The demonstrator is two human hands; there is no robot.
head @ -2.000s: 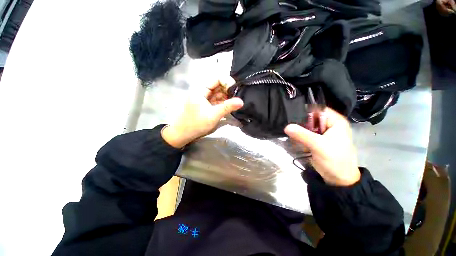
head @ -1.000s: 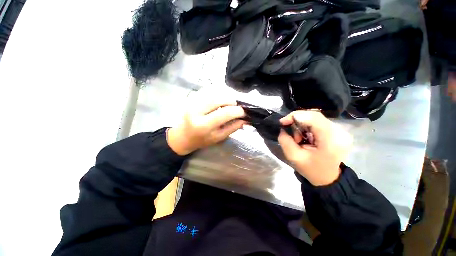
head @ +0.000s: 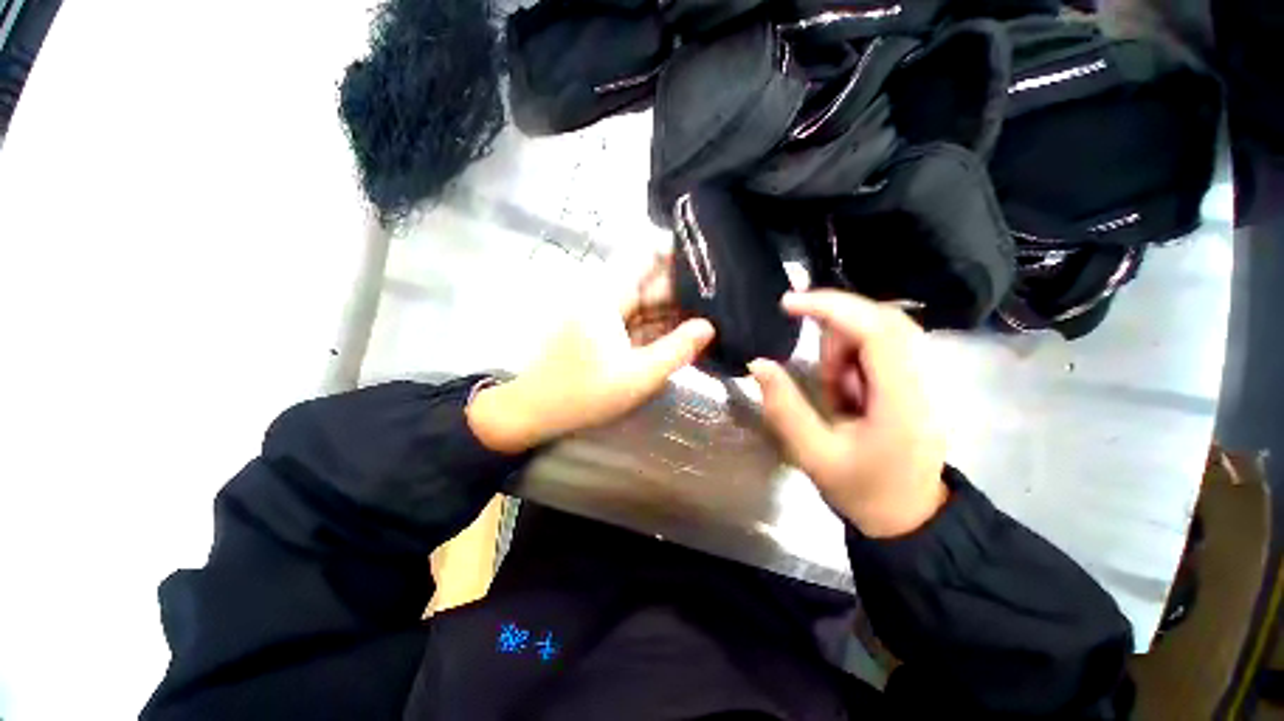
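Note:
A black zip pouch (head: 746, 289) is held up in front of me, folded narrow, with its silvery zipper line on the upper left side. My left hand (head: 592, 369) holds its left and lower edge between thumb and fingers. My right hand (head: 862, 402) is at its right side, thumb and index finger apart, with the thumb tip near the lower edge; whether it touches the pouch is unclear. The other right fingers are curled, and no snips can be made out in them.
A pile of black pouches (head: 901, 226) lies beyond my hands, reaching to the right. A fuzzy black thread clump (head: 423, 106) lies at the far left. Thin thread scraps lie between them. A brown carton (head: 1222, 599) stands beside the table (head: 1070, 479) at lower right.
The pouch has turned from a low, flattened position between both hands to upright, zipper showing. My right thumb and index finger have spread apart. The pinkish snips seen earlier no longer show.

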